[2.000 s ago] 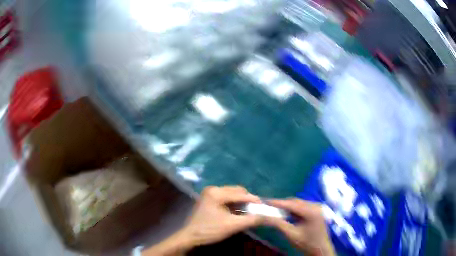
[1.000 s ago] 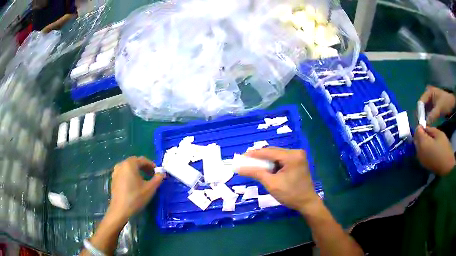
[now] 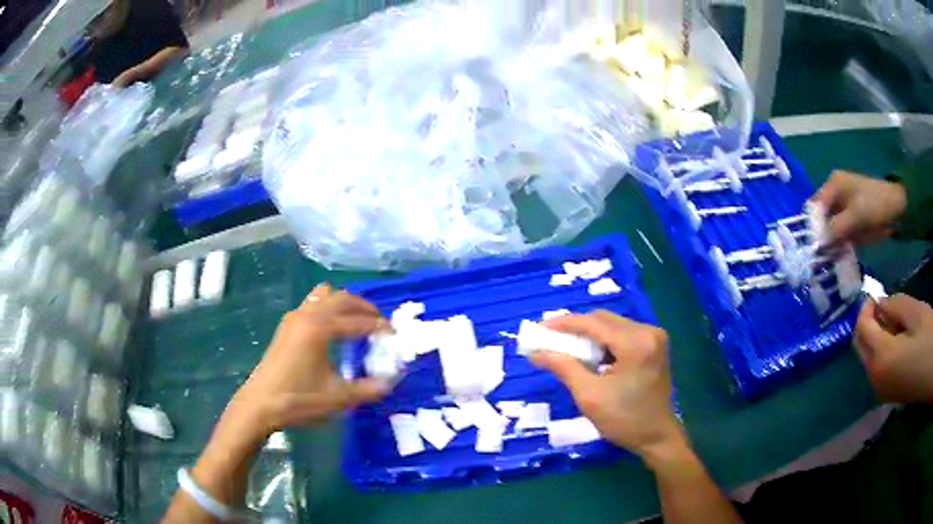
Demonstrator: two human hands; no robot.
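Note:
A blue parts tray lies in front of me with loose white fittings scattered in it. My left hand is above the tray's left side, fingers curled around a blurred white piece; its exact shape cannot be told. My right hand is above the tray's right side and holds a white housing between thumb and fingers, one end pointing left. The two hands are apart.
A large clear bag and cream parts lie behind the tray. A second blue tray holds T-shaped parts, with another person's hands there. A clear blister tray with several housings and stacked filled trays are at left.
My left hand has moved up and right over the tray and now holds a larger white piece. My right hand still holds the housing. The other person's one hand has reached into the second tray.

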